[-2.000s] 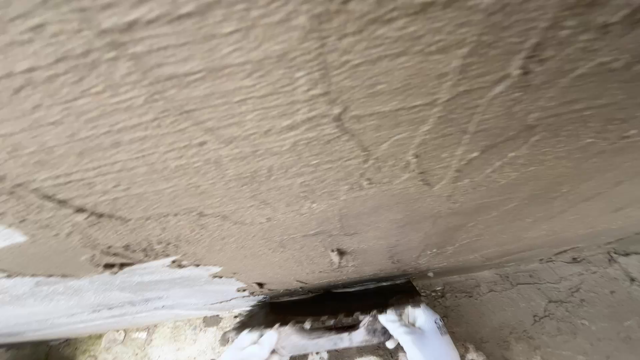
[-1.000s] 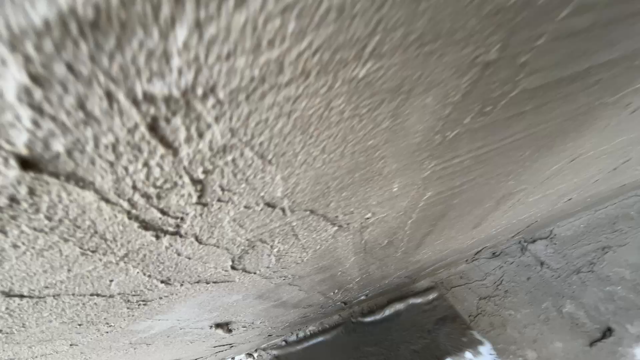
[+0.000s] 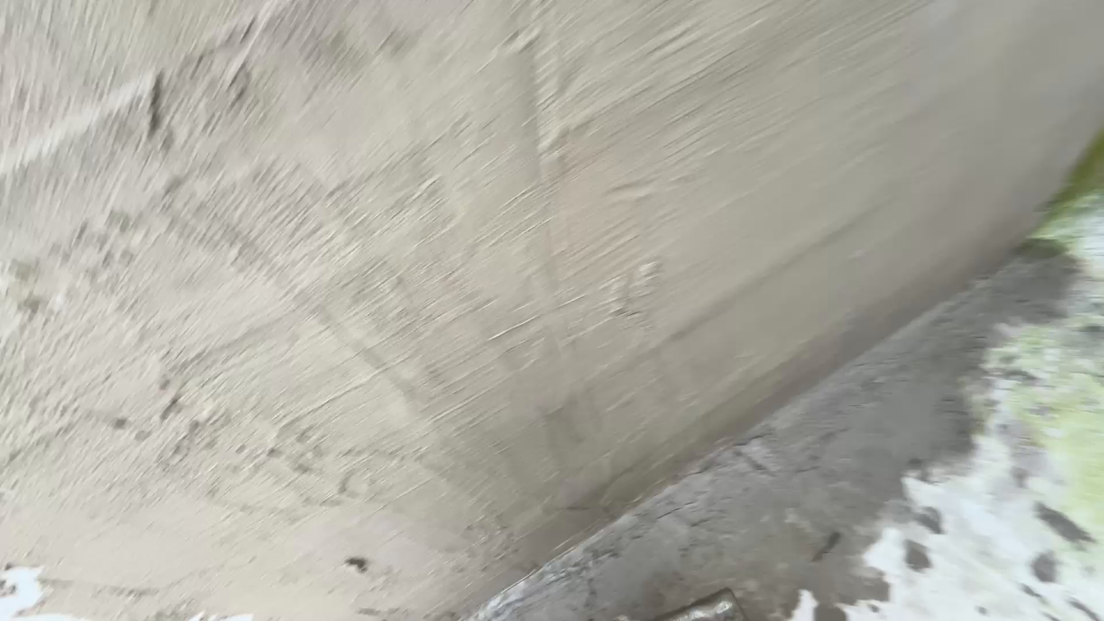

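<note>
Wet grey-beige plaster [image 3: 535,259] fills most of the view, streaked and ridged on the right and rougher on the left, with small pits. Only the end of a grey, mortar-smeared object [image 3: 707,606] shows at the bottom edge; what it is cannot be told. Neither my left hand nor my right hand is in view, so what they hold is hidden.
A slanting corner line divides the plastered surface from a darker grey mortar-covered surface [image 3: 802,466] at lower right. Beyond it lies a white surface [image 3: 957,543] spotted with mortar, with a yellow-green patch [image 3: 1091,414]. Small white patches [image 3: 21,588] show at lower left.
Two seconds ago both hands, in white gloves, showed at the bottom edge around a dark flat object; they are now out of view. The view has swung strongly.
</note>
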